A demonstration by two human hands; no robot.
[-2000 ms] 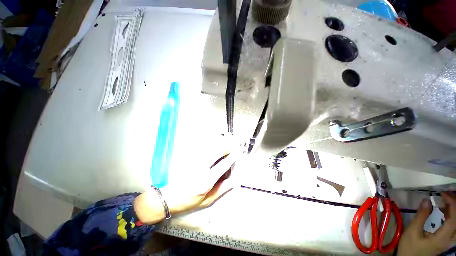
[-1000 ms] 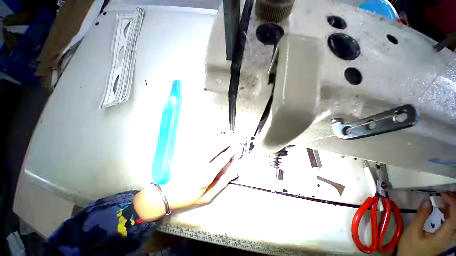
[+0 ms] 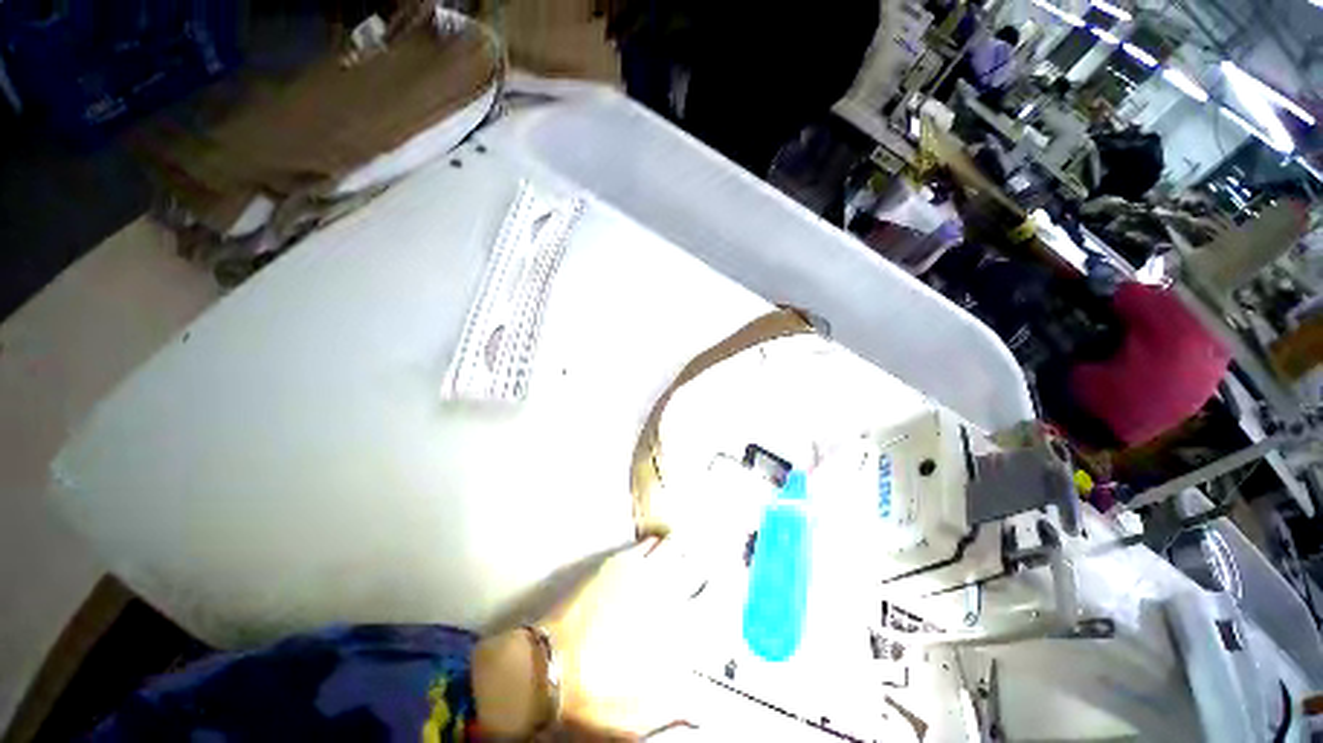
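My left hand (image 3: 617,646), washed out by glare, lies on the white table at the lower middle, left of the bright blue tube (image 3: 779,588). A curved brown strip (image 3: 665,414) arches across the table, and its near end meets my left fingertips; the glare hides whether they grip it. The off-white sewing machine (image 3: 921,486) stands right of the tube. A white slotted piece (image 3: 515,298) lies flat at the upper left of the table. My right hand is not in view.
A bundle of brown and white pieces (image 3: 363,138) sits at the table's far left edge. A raised pale rim (image 3: 871,269) runs along the back. A person in pink (image 3: 1153,363), other machines and ceiling lights are beyond.
The view has swung up and away, showing the workshop. The machine now appears lower right. A curved brown strip now shows at my left hand. My right hand and the red scissors have left the view.
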